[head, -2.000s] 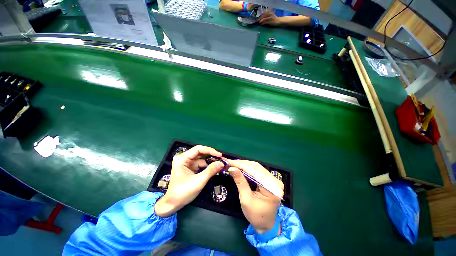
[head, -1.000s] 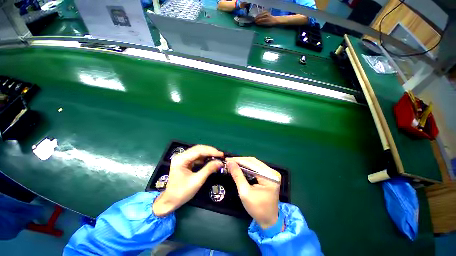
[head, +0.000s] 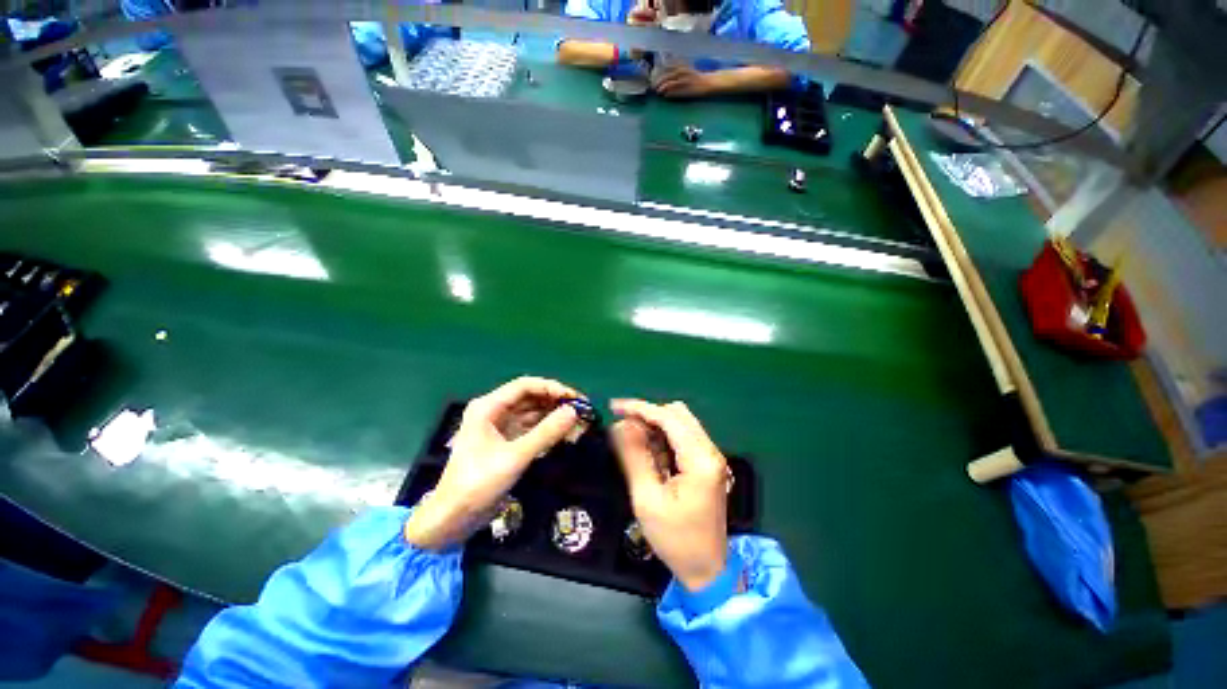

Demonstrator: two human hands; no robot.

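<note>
My left hand [head: 491, 458] holds a small dark round piece [head: 580, 409] between thumb and fingertips, above the black compartment tray [head: 612, 571]. My right hand [head: 673, 485] is just right of it, fingers curled and slightly blurred, not touching the piece. The slim tool does not show clearly, so I cannot tell if it is still in the right hand. Round metal pieces [head: 572, 528] sit in the tray's near pockets. The hands hide much of the far row.
A second black tray [head: 41, 294] and a black box [head: 51, 364] stand at the left edge, near a white scrap [head: 123, 436]. At right are a wood-edged shelf [head: 962, 276], a red bin [head: 1076, 312] and a blue bag [head: 1063, 538]. A person's hands [head: 680, 81] work opposite.
My right hand has come away from the piece, and the slim rod seen in it earlier no longer shows clearly. More near-row pieces are uncovered. The view has shifted slightly.
</note>
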